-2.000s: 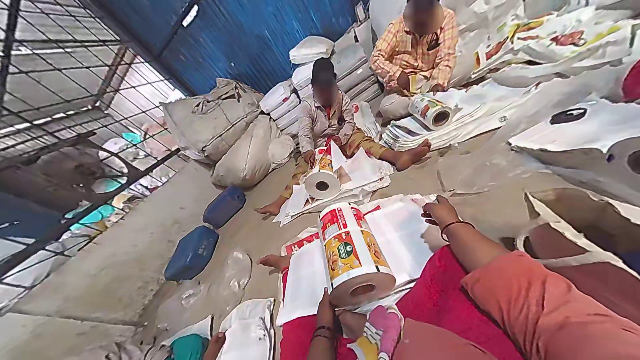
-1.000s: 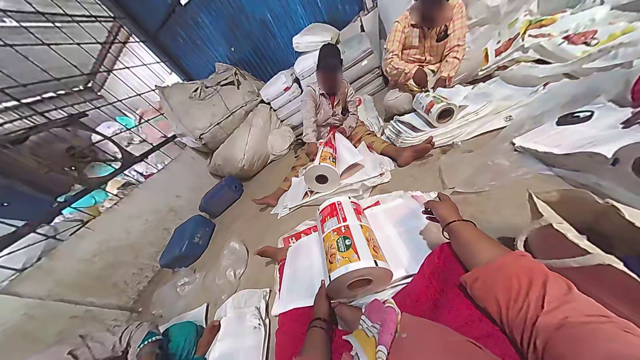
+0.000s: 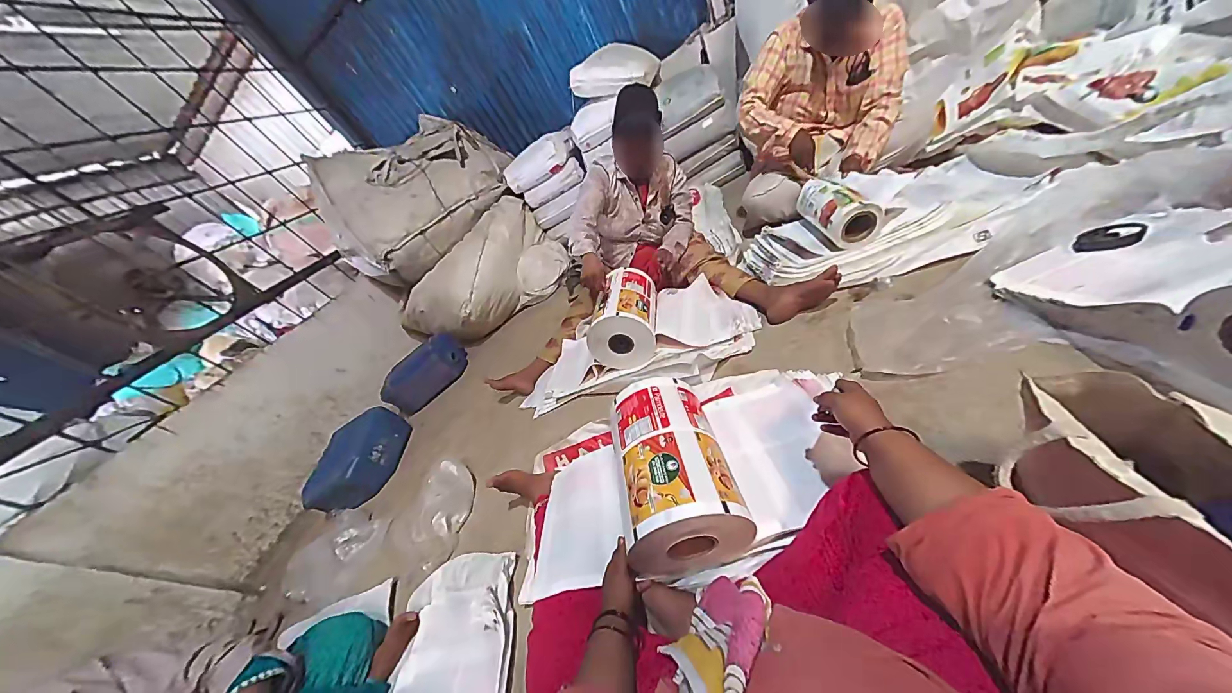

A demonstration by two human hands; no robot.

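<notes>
A large roll of printed plastic film (image 3: 674,472) with red, yellow and white panels lies across a stack of white sheets (image 3: 770,443) before me. My left hand (image 3: 621,582) touches the near lower edge of the roll, its fingers partly hidden behind the wrist. At the right edge of the stack, my right hand (image 3: 852,409) pinches the corner of a white sheet between fingers and thumb. A crimson cloth (image 3: 818,558) covers my lap, and a pink, white and yellow cloth (image 3: 736,626) lies just below the roll.
Two people sit ahead, each with a printed roll (image 3: 623,318) on sheets. Blue jerrycans (image 3: 358,457) stand on the floor to the left, near clear plastic (image 3: 443,500). Another person in teal sits at the lower left beside white sheets (image 3: 462,626). Large sacks (image 3: 414,192) lean against the wall.
</notes>
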